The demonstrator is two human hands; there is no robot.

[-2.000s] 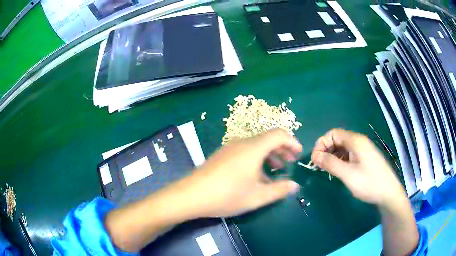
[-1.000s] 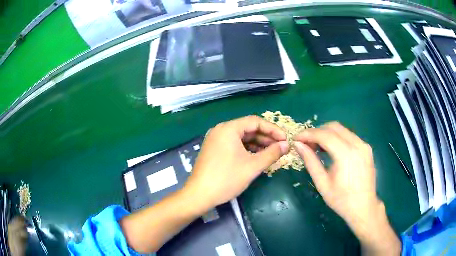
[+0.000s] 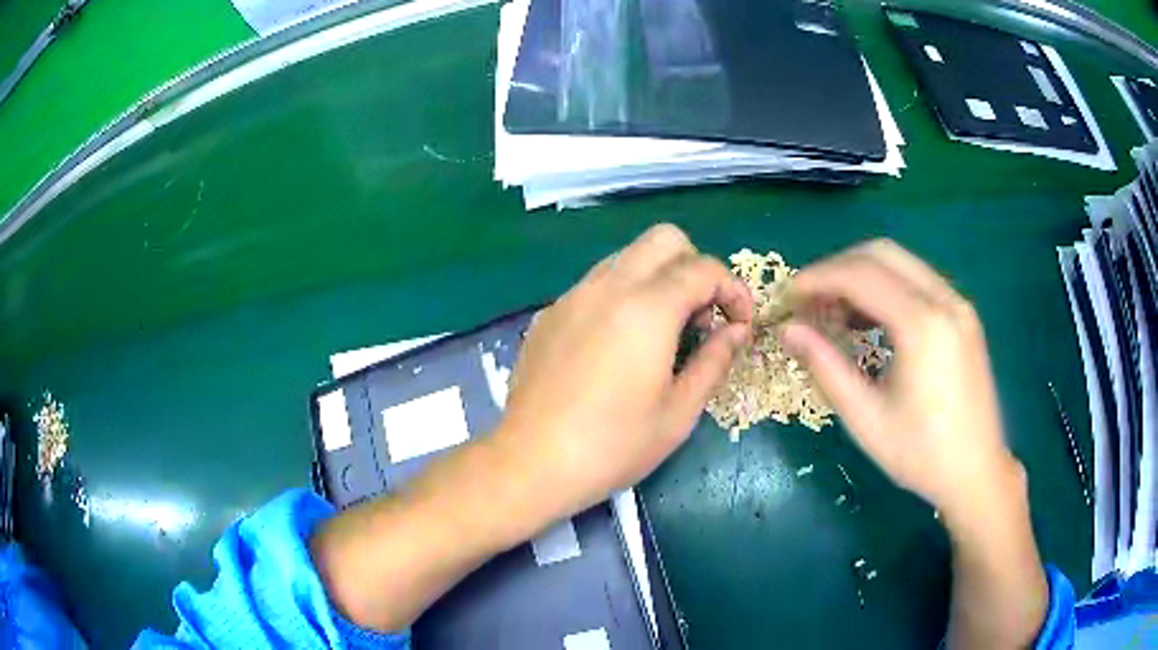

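My left hand [image 3: 616,362] and my right hand [image 3: 908,368] are raised over the loose pile of small pale parts [image 3: 765,394]. On each hand, thumb and index fingertips are close together, and the two pairs face each other with a narrow gap. Any tiny part between them is too small and blurred to tell. A black back cover [image 3: 362,476] with white patches lies on a white sheet, left of the pile. My left hand and forearm hide part of it. A second black cover [image 3: 495,616] lies nearer to me, below my left forearm.
Stacked covers with white interleaf sheets [image 3: 686,159] lie at the far side. A single patched cover [image 3: 1003,83] lies far right. Fanned covers [image 3: 1111,381] stand at the right, beside a thin dark stick [image 3: 1069,438]. Small dark bits [image 3: 864,571] lie near my right wrist. Another pale pile [image 3: 51,438] is far left.
The view has turned, so the far stack and single cover sit further right. Both hands stay over the pile; their fingertips have moved slightly apart. The neighbour's hand at far left has left the view.
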